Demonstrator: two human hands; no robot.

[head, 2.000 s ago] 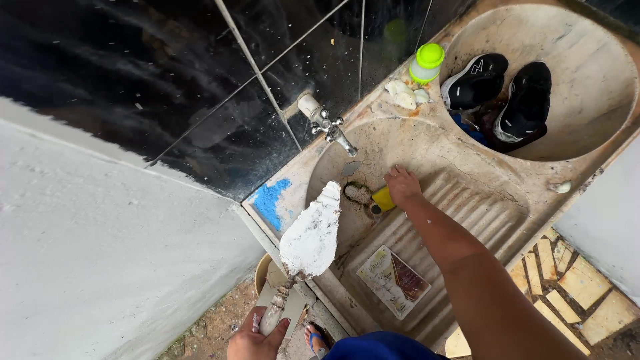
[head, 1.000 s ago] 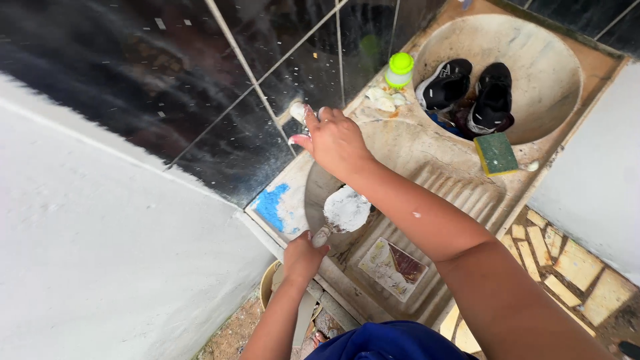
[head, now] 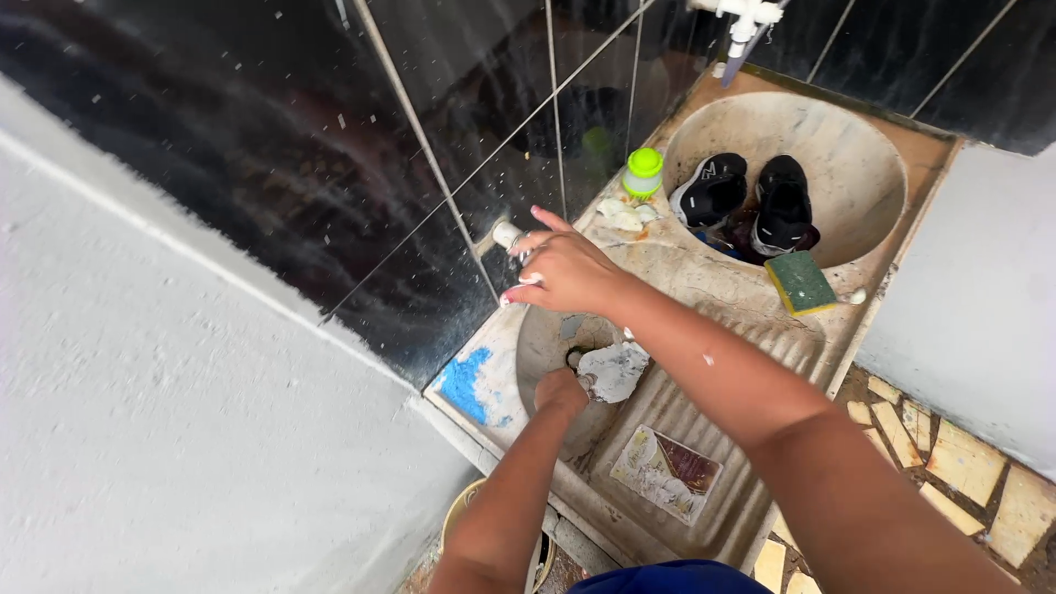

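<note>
Low in the basin of the stone laundry sink (head: pixel 718 285), my left hand (head: pixel 563 391) grips the handle of a pointed trowel (head: pixel 615 371). The trowel's blade is coated with whitish material and points right, beside the drain. My right hand (head: pixel 569 268) is at the wall tap (head: pixel 506 234), its fingers around the tap's metal part, which they mostly hide. White smears mark the fingers and forearm. A green and yellow sponge (head: pixel 800 283) lies on the rim by the round bowl.
Black shoes (head: pixel 711 191) sit in the round bowl (head: pixel 858 181). A green-capped container (head: pixel 643 172) and whitish pieces (head: pixel 624 214) stand near the tiled wall. A smeared printed card (head: pixel 667 474) lies on the ribbed washboard. Below the sink is a bucket (head: pixel 462 503).
My right hand has left the yellow thing in the basin and gone to the tap. My left hand has lowered the trowel into the basin. The sponge now lies on the rim.
</note>
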